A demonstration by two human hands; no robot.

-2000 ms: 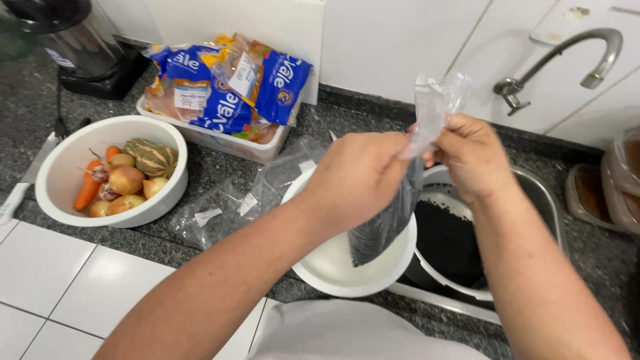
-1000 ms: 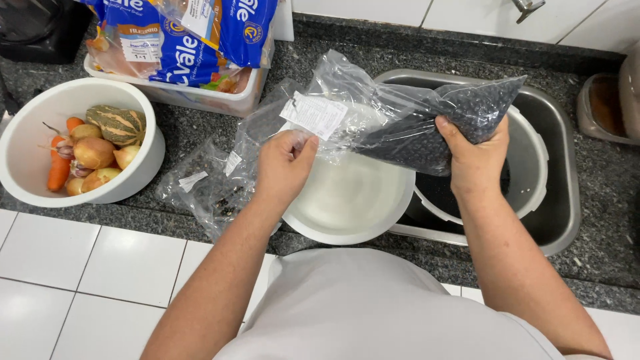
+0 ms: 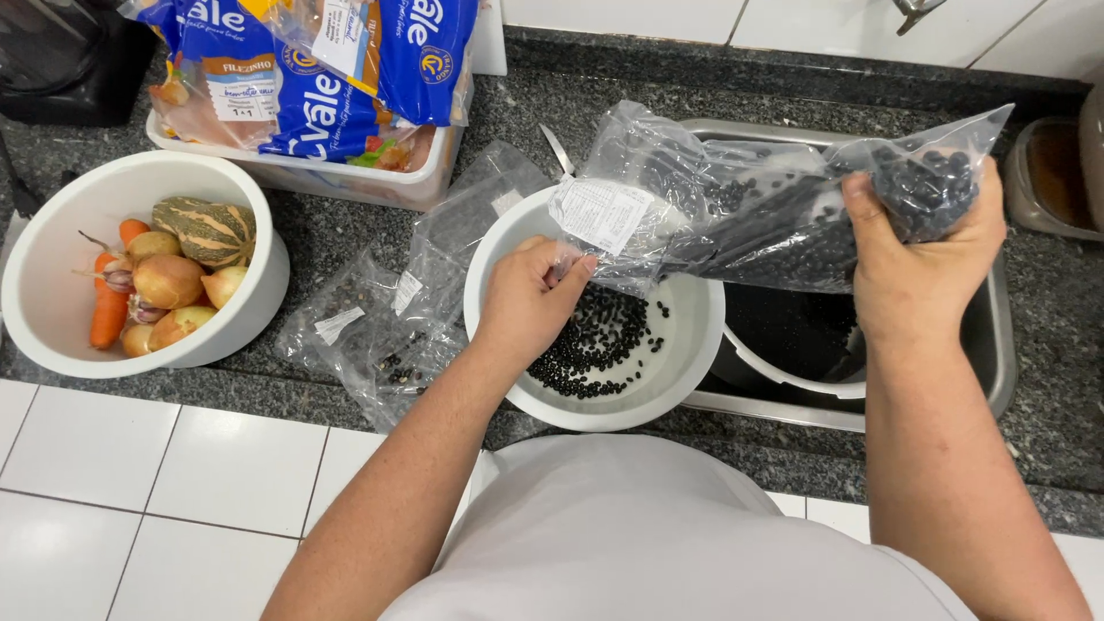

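My right hand (image 3: 927, 237) grips the full end of a clear plastic bag of black beans (image 3: 776, 233), which lies tilted over a white round bowl (image 3: 690, 371) and the sink. At the bag's left end, beside its printed label (image 3: 602, 214), my left hand (image 3: 536, 297) pinches the plastic near the opening. Black beans (image 3: 595, 345) lie on the bottom of the bowl, below the bag's mouth. In the steel sink (image 3: 1000, 336), a white-rimmed container (image 3: 789, 379) holds dark contents, partly hidden by the bag.
Crumpled plastic bags (image 3: 371, 319) with a few beans lie left of the bowl, near a knife (image 3: 557, 148). A white bowl of vegetables (image 3: 26, 302) and a tray of packaged meat (image 3: 423, 177) stand farther left. Plastic containers (image 3: 1052, 181) stand at the right; a faucet (image 3: 916, 10) is above.
The bag was held upright two seconds ago, then turned sideways. Black beans now lie in the white bowl, which showed none one second ago.
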